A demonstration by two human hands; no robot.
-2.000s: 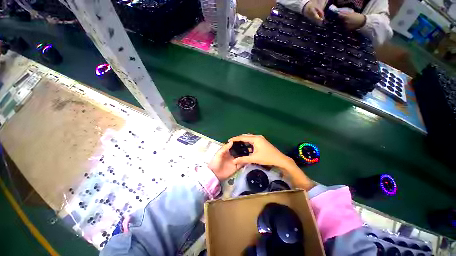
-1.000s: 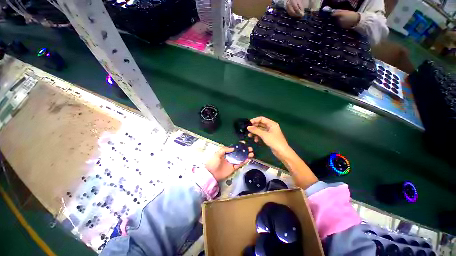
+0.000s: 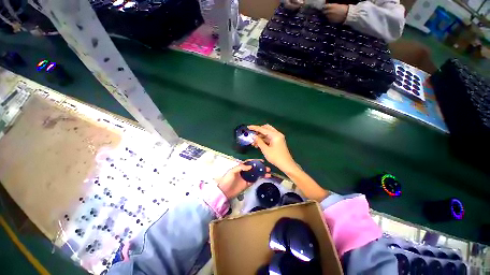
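My left hand (image 3: 236,180) holds a glossy black round cover (image 3: 252,171) over the ledge's edge. My right hand (image 3: 274,146) is over the green belt (image 3: 204,102), its fingers on the top rim of a dark cylindrical unit (image 3: 244,136) that seems to stand there. Whether it grips the unit firmly is hard to tell. An open brown carton (image 3: 236,241) against my body holds several black covers (image 3: 293,239). More black rounds (image 3: 267,194) lie in a pale tray just behind the carton.
A lit rainbow-ring unit (image 3: 390,185) and a purple-ring unit (image 3: 456,208) are at right on the belt. A slotted white post (image 3: 107,70) rises at left. A small-parts sheet (image 3: 134,188) lies left. Across the belt are black tray stacks (image 3: 328,51) and a person's sleeve (image 3: 376,20).
My right hand has moved left from one dark unit to the one now under its fingers. The lit units at right have shifted further right. My left hand still holds a cover.
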